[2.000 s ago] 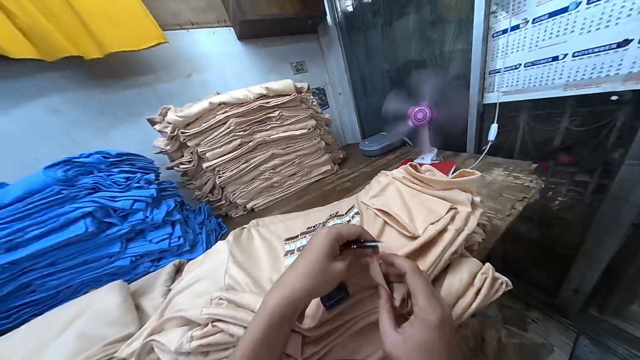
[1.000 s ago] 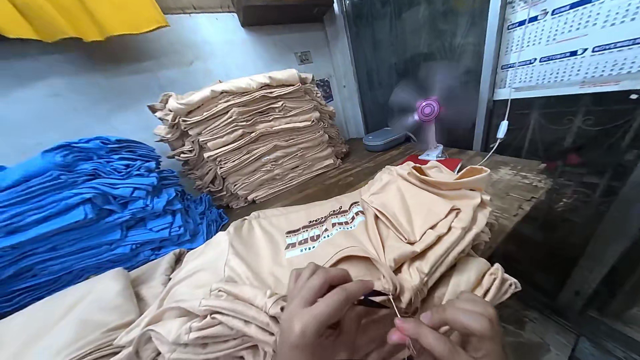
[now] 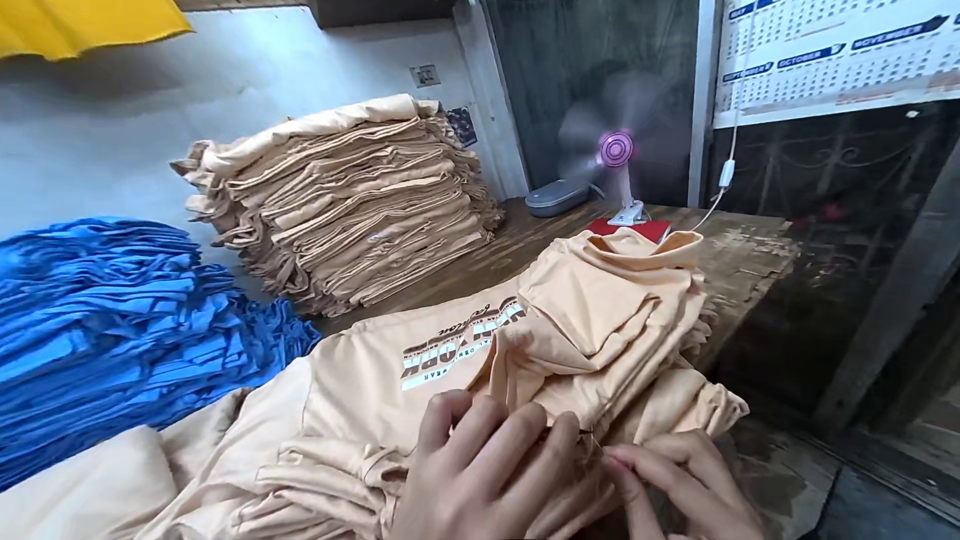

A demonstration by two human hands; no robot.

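Observation:
A peach shirt (image 3: pixel 360 375) with a printed front lies over a heap of like garments on the wooden table. My left hand (image 3: pixel 487 465) is bent over the shirt's near edge, its fingers closed on the cloth; whether a tool is inside it is hidden. Just to its right, my right hand (image 3: pixel 675 480) pinches a fine thread (image 3: pixel 594 442) between thumb and forefinger. The thread runs up from the fabric between both hands. Folded peach sleeves and collars (image 3: pixel 615 292) bunch beyond the hands.
A tall stack of peach garments (image 3: pixel 360 210) stands behind, with a pile of blue garments (image 3: pixel 112 322) at left. On the wooden table (image 3: pixel 750 255) are a spinning pink fan (image 3: pixel 616 149), a grey case (image 3: pixel 557 198) and a red item (image 3: pixel 656 229). A cord (image 3: pixel 712 210) hangs near the fan.
A dark, slim tool showed at my left hand in both earlier frames; now it cannot be made out. My left hand has closed over the shirt's edge, and the print is partly folded over.

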